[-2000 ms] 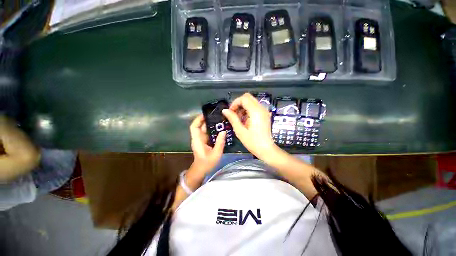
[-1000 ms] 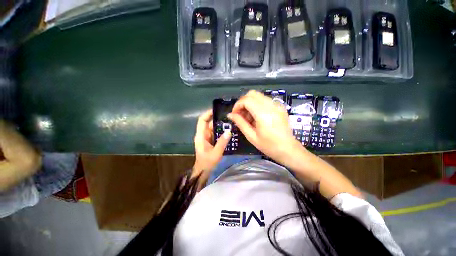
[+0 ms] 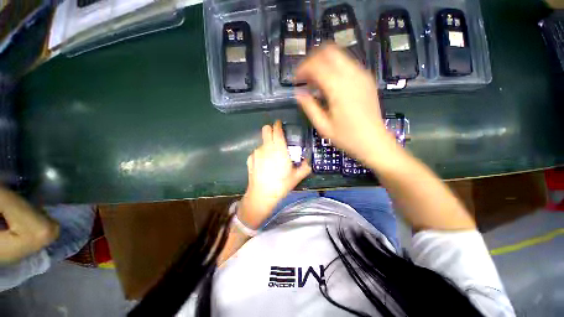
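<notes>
Several black keypad phones lie face up in a row near the bench's front edge; one shows its keys [image 3: 326,158]. My left hand [image 3: 271,167] is at the left end of the row, on a phone [image 3: 295,137] with a whitish shiny patch, partly covered by the fingers. My right hand [image 3: 337,93] is blurred, raised over the front of the clear blister tray [image 3: 247,102], thumb and fingertips bent toward each other; whether it holds a small piece cannot be seen. The tray holds black phone backs [image 3: 237,57] with pale rectangular patches.
The green bench top [image 3: 154,124] ends in a front edge before me. A clear tray on a white sheet [image 3: 111,25] is at upper left. Another person's hand [image 3: 25,226] is at the far left. Cardboard boxes [image 3: 148,247] stand below the bench.
My right hand has lifted off the phone and moved forward over the tray. My left hand has turned palm down and moved right, to the row's left end.
</notes>
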